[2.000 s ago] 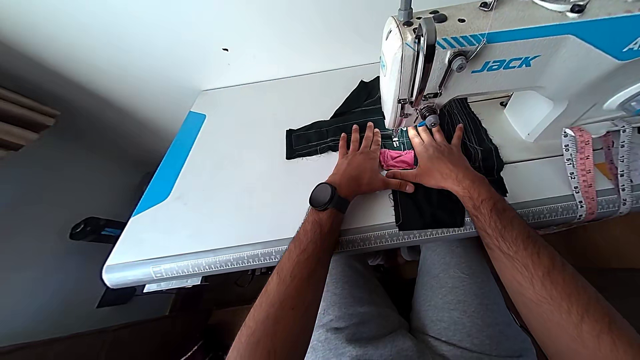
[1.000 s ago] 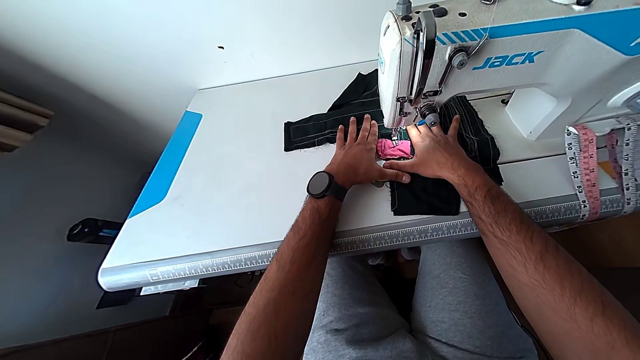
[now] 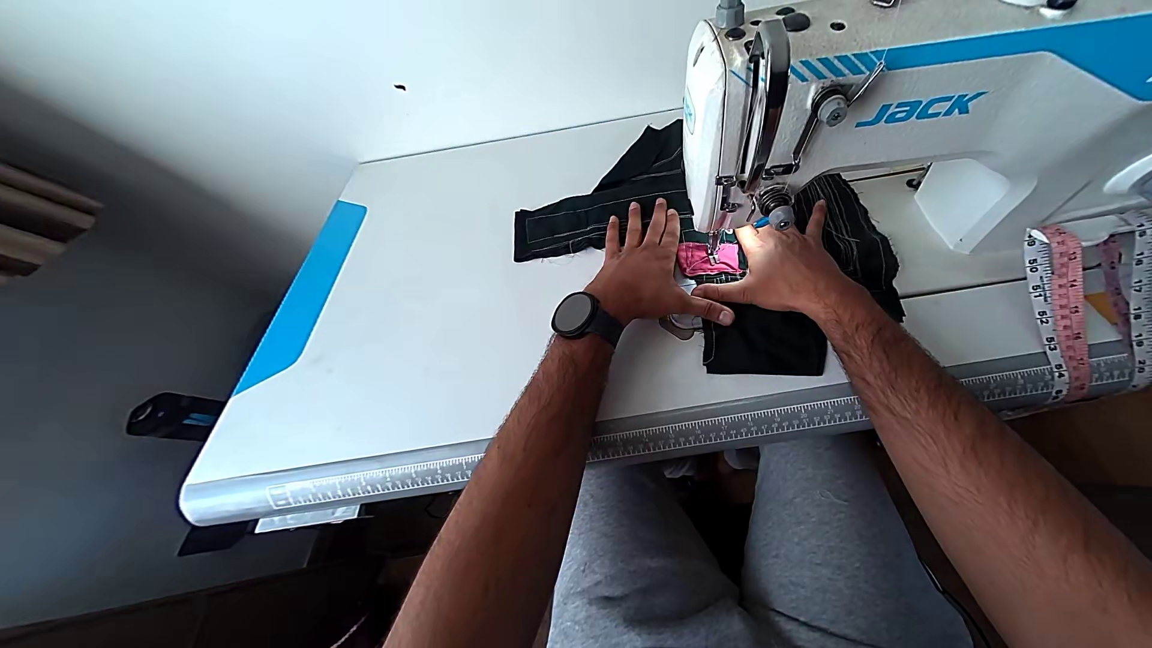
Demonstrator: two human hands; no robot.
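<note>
A pink fabric piece (image 3: 697, 259) lies on dark fabric with light stitch lines (image 3: 576, 220), under the presser foot (image 3: 715, 252) of a Jack sewing machine (image 3: 918, 99). My left hand (image 3: 643, 274) rests flat with spread fingers at the pink piece's left, its fingertips on the dark fabric. On the other side my right hand (image 3: 783, 270) presses down on the dark fabric, thumb pointing left near my left thumb. Part of the dark fabric (image 3: 765, 346) reaches toward the table's front edge, and another part (image 3: 850, 234) lies beyond my right hand.
A ruler strip (image 3: 378, 486) runs along the front edge of the white table (image 3: 432, 342). Pink and white measuring tapes (image 3: 1062, 306) hang at the right. The wall (image 3: 504, 72) stands behind the table.
The dark and pink fabric has shifted away from the table's front edge, further under the machine. Both hands stay on either side of the pink piece, which now lies under the presser foot.
</note>
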